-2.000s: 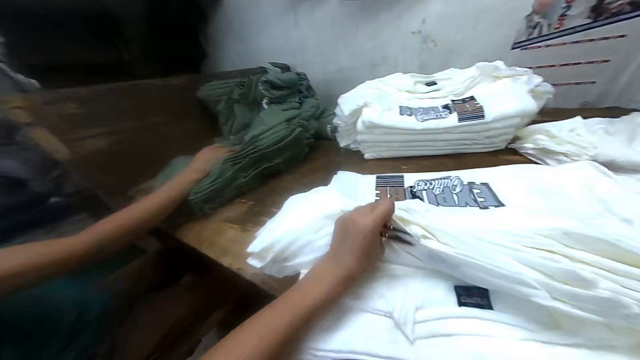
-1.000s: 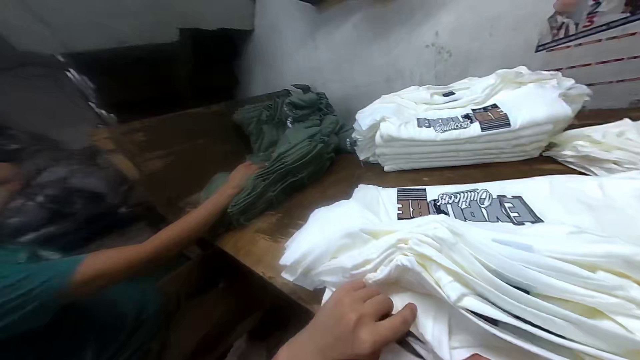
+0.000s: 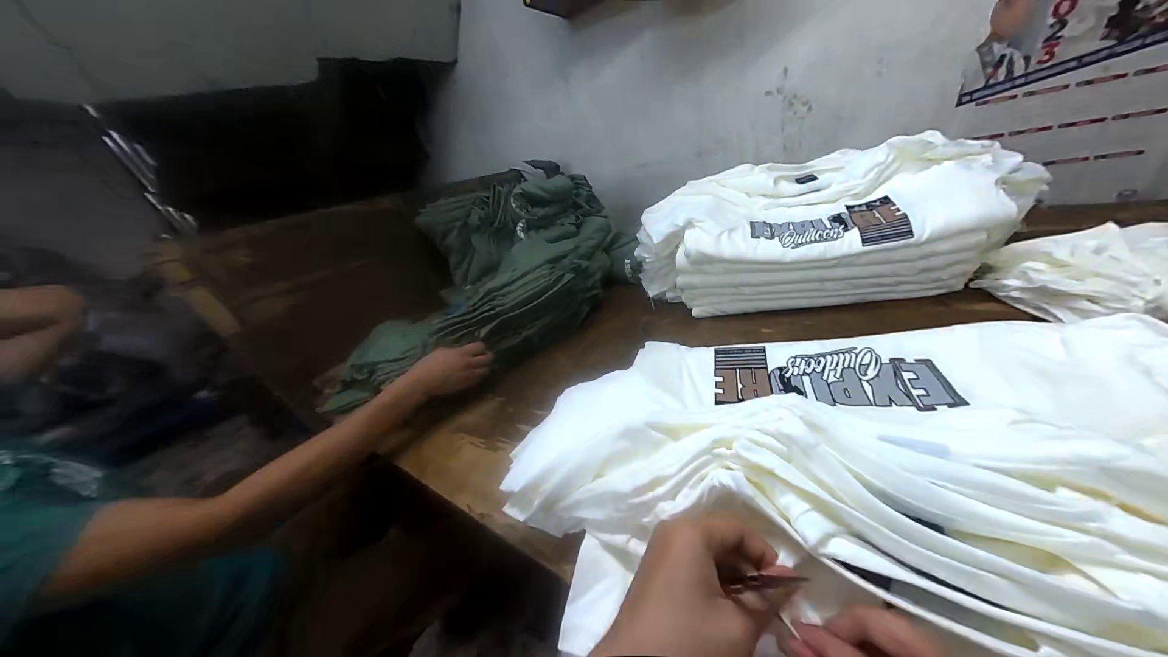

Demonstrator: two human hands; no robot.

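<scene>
My left hand (image 3: 698, 584) is at the bottom centre, its fingers closed around a small pointed metal tool (image 3: 765, 580). Close on its right, my right hand (image 3: 862, 634) is partly cut off by the bottom edge; its fingertips pinch white fabric or thread near the tool tip. Both are at the near edge of a layered pile of white T-shirts (image 3: 821, 465), whose bunched folds lie below a printed chest graphic (image 3: 835, 379). Dark neck labels show between the layers. The fingers partly hide the tool.
A neat stack of white T-shirts (image 3: 830, 265) stands by the wall, with more white cloth (image 3: 1086, 274) at right. Another person's hand (image 3: 452, 367) touches a heap of dark green garments (image 3: 538, 265) on the wooden table (image 3: 456, 456). A wall calendar (image 3: 1077, 100) hangs upper right.
My left hand has moved from the upper part of the white pile down to its near edge. My right hand has come further into view. The other person's hand stays at the green garments.
</scene>
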